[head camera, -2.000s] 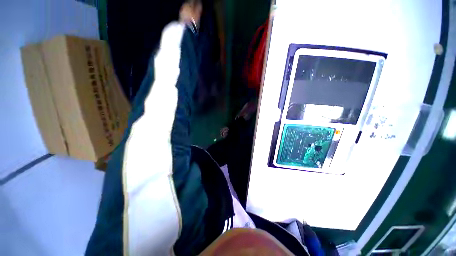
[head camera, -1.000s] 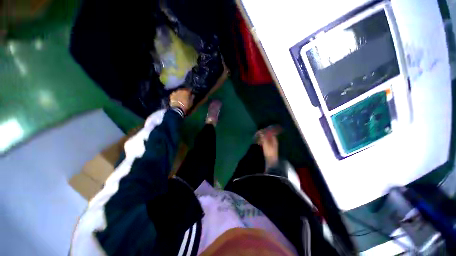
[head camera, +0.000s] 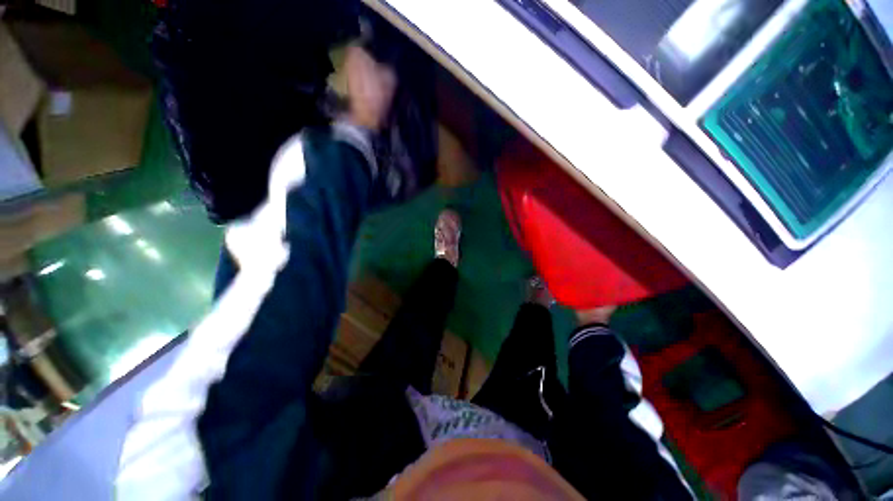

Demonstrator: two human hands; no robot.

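My left hand (head camera: 368,90) is blurred at the upper left of centre, over the bin with a black liner (head camera: 259,108). I cannot tell whether it holds anything. A little yellow shows beside its fingers. My right hand (head camera: 594,314) is at the lower edge of the red stool seat (head camera: 578,235). Its fingers are mostly hidden, so its grip cannot be told. The flat unit lies on the white tabletop at the upper right, cut off by the picture's edge, with its green circuit board (head camera: 808,127) and dark panel (head camera: 651,34) showing.
The white tabletop (head camera: 783,338) runs diagonally above the stool. Cardboard boxes (head camera: 96,127) stand at the far left, and more cardboard (head camera: 367,318) lies by my legs. A red surface (head camera: 720,411) is under the table. A black cable (head camera: 857,435) is at the lower right.
The view has turned and moved closer to the table edge. My left hand is higher in the picture, still by the bin. My right hand now shows at the stool, and more of the stool is visible.
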